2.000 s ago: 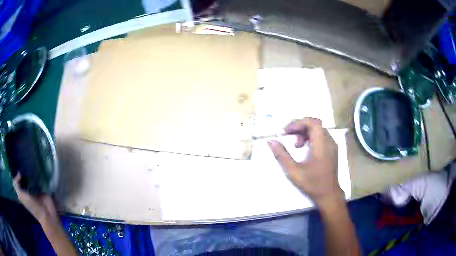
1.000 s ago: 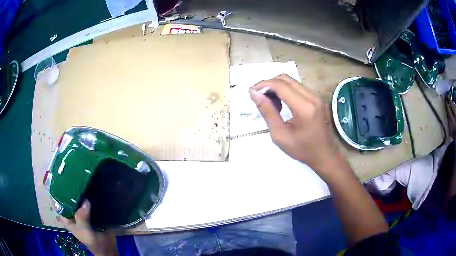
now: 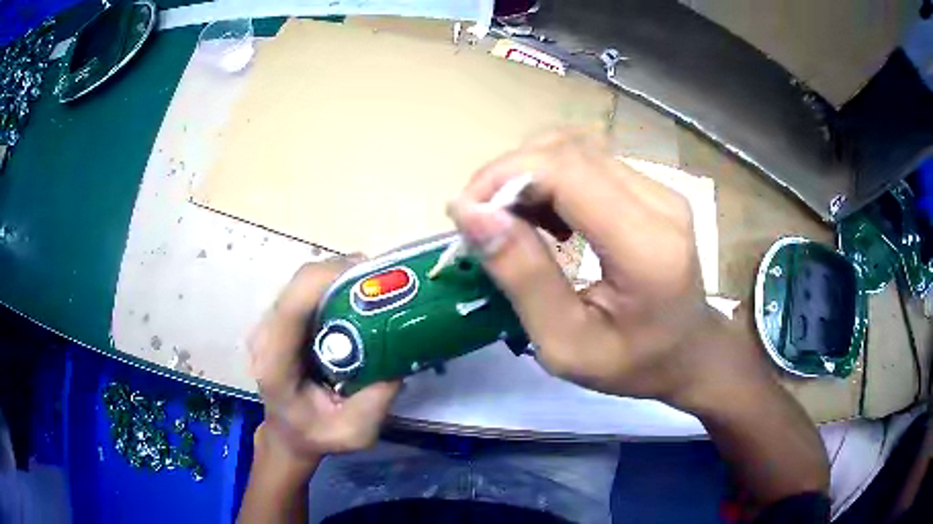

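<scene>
A glossy green car body shell (image 3: 425,322) is held tilted above the front of the bench, one end facing me. It shows a red-orange oval light in a chrome rim and a round silver-white lamp. My left hand (image 3: 322,358) grips the shell's left end. My right hand (image 3: 604,276) pinches a thin whitish stick-like tool (image 3: 501,200), its pale tip at the shell's surface beside the oval light. The right hand is slightly blurred and hides the shell's right end.
A brown cardboard pad (image 3: 348,133) lies behind the shell, a clear plastic cup (image 3: 233,51) at its far left. Another shell (image 3: 810,307) lies right. A cardboard shield (image 3: 716,87) stands behind. A blue bin (image 3: 113,481) with small shiny parts is lower left.
My left hand has brought the shell from the left to the middle and turned its end towards me. My right hand has come to the shell with the whitish tool.
</scene>
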